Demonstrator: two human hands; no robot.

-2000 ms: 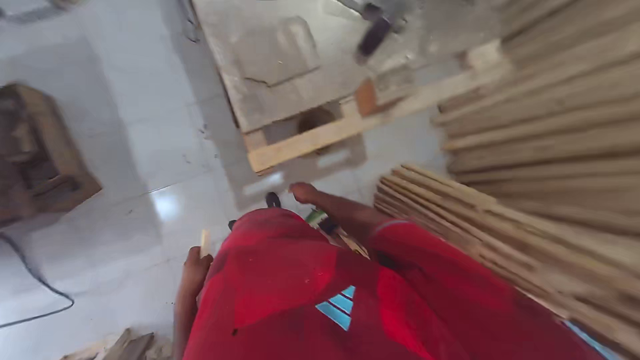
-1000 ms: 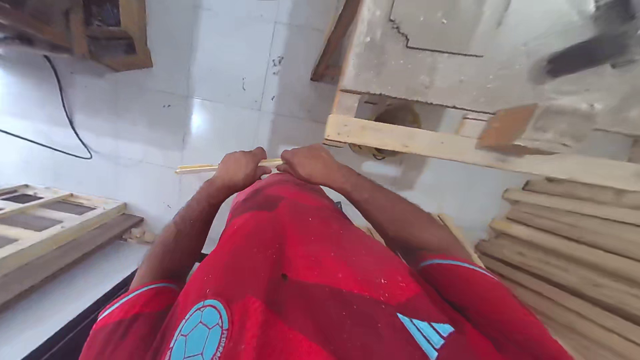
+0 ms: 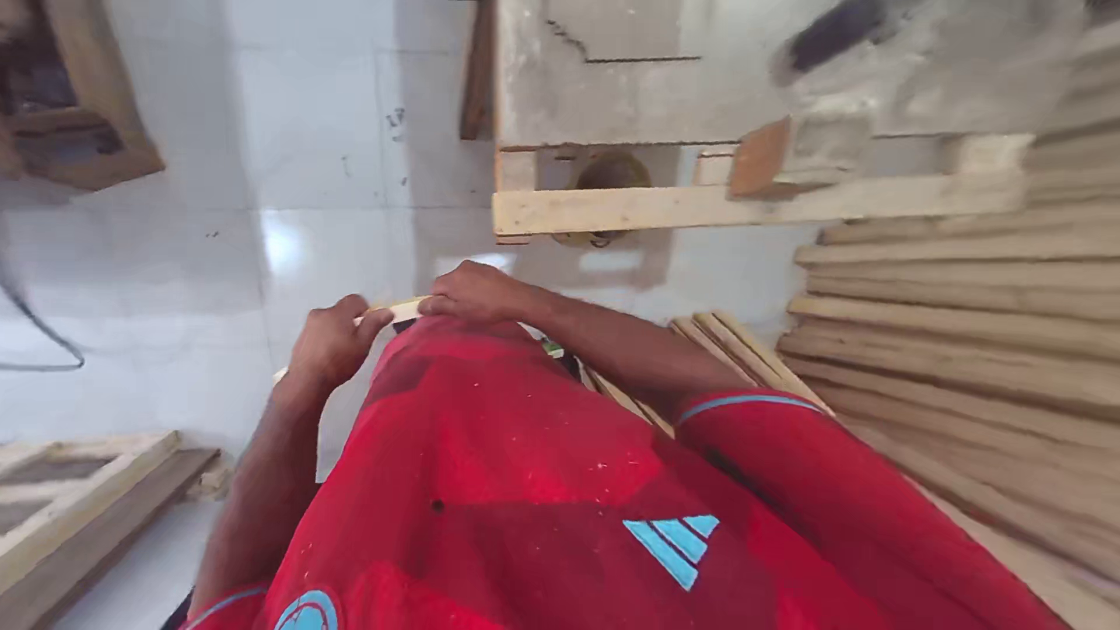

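Observation:
A thin, pale wooden strip (image 3: pixel 407 310) spans the gap between my two hands, just beyond the red shirt's front. Its left part is gripped by my left hand (image 3: pixel 332 341), with the thumb and fingers around it. My right hand (image 3: pixel 477 293) pinches the strip's other part, knuckles up. A short pale end shows beside my left wrist; whether it belongs to the same strip, I cannot tell. The wooden edge beam (image 3: pixel 612 208) of a worktable lies beyond my right hand, apart from it.
A dusty worktable (image 3: pixel 630 96) bears a brown wood block (image 3: pixel 759 159) and a blurred dark tool (image 3: pixel 836 33). Stacked wooden boards (image 3: pixel 962 315) fill the right. At lower left lies a wooden frame (image 3: pixel 96 494); a black cable (image 3: pixel 44 337) runs on the tiled floor. Another wooden piece stands upper left.
Two seconds ago my hands were apart; one second ago both were on the strip, and they still are. The view has swung.

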